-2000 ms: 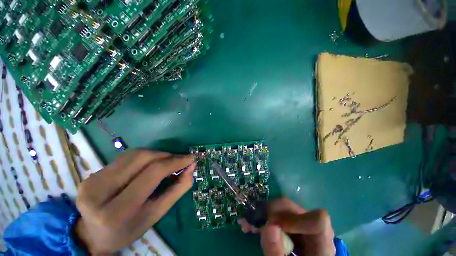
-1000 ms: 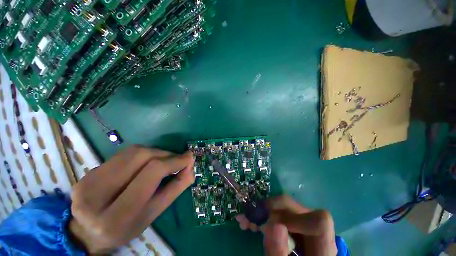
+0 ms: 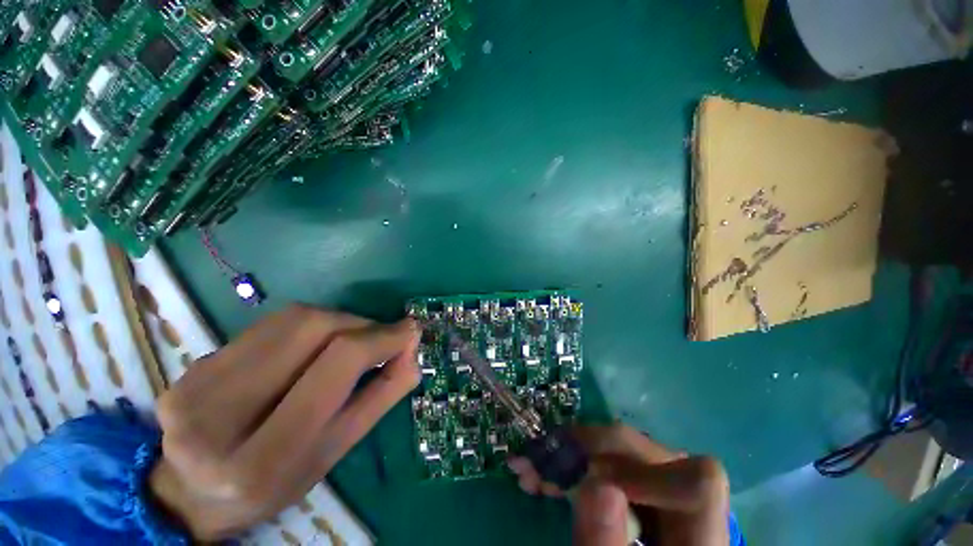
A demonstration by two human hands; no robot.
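Note:
A green PCB panel (image 3: 501, 384) with two rows of small circuits lies flat on the green mat. My left hand (image 3: 288, 416) is at its upper left corner, thumb and fingertips pinched together there; what they pinch is too small or hidden to tell. My right hand (image 3: 640, 491) holds the soldering iron (image 3: 501, 389) by its grip below the dark collar. The iron's metal tip points up and left over the panel's upper left part, close to my left fingertips. Whether it touches the board cannot be told.
Stacked PCB panels (image 3: 224, 107) fan out at the upper left, over a white component sheet (image 3: 96, 309). A small component (image 3: 245, 288) with red wires lies beside them. A tan pad (image 3: 790, 224) with silvery scraps lies right. A round spool (image 3: 864, 37) and black cables (image 3: 870, 453) are beyond.
The soldering iron and my right hand have shifted slightly right and down. My left hand stays at the panel's corner. The whole view has shifted slightly.

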